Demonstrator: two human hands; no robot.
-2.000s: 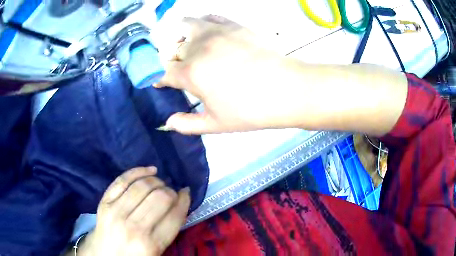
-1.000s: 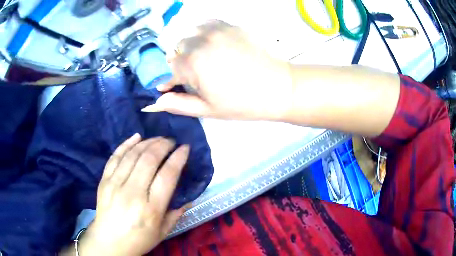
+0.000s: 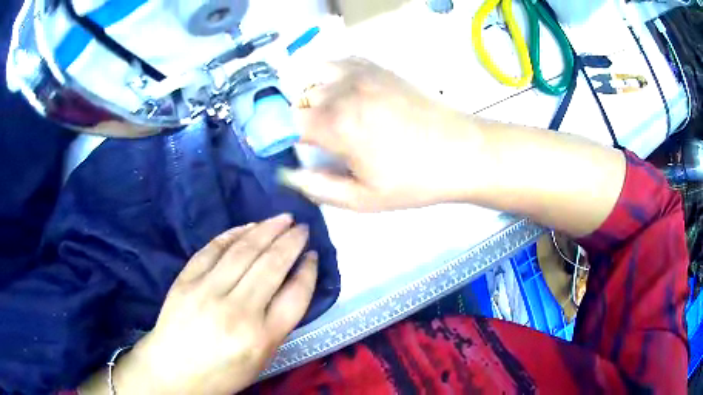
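Observation:
A navy garment [image 3: 116,208] lies over the left of the white table, its upper edge under the metal parts of the sewing machine head [image 3: 108,46]. A pale blue cylindrical attachment [image 3: 270,127] sits beside the needle area. My left hand [image 3: 239,293] rests flat on the garment near the table's front edge, fingers together. My right hand [image 3: 370,146] is just right of the attachment at the garment's right edge, thumb apart from the bent fingers. Its fingertips are blurred, and whether they pinch cloth cannot be told.
Yellow and green scissor handles [image 3: 533,46] lie at the table's back right, with a small orange-tipped tool [image 3: 620,83] and black cords beside them. A tape rule [image 3: 416,293] runs along the front edge. A blue crate [image 3: 543,289] stands below the table. My red sleeve [image 3: 640,254] is at right.
The view has shifted, so the machine and table sit lower and further right. My left hand lies flatter, fingers extended along the cloth. My right hand stays beside the attachment, its thumb shifting slightly.

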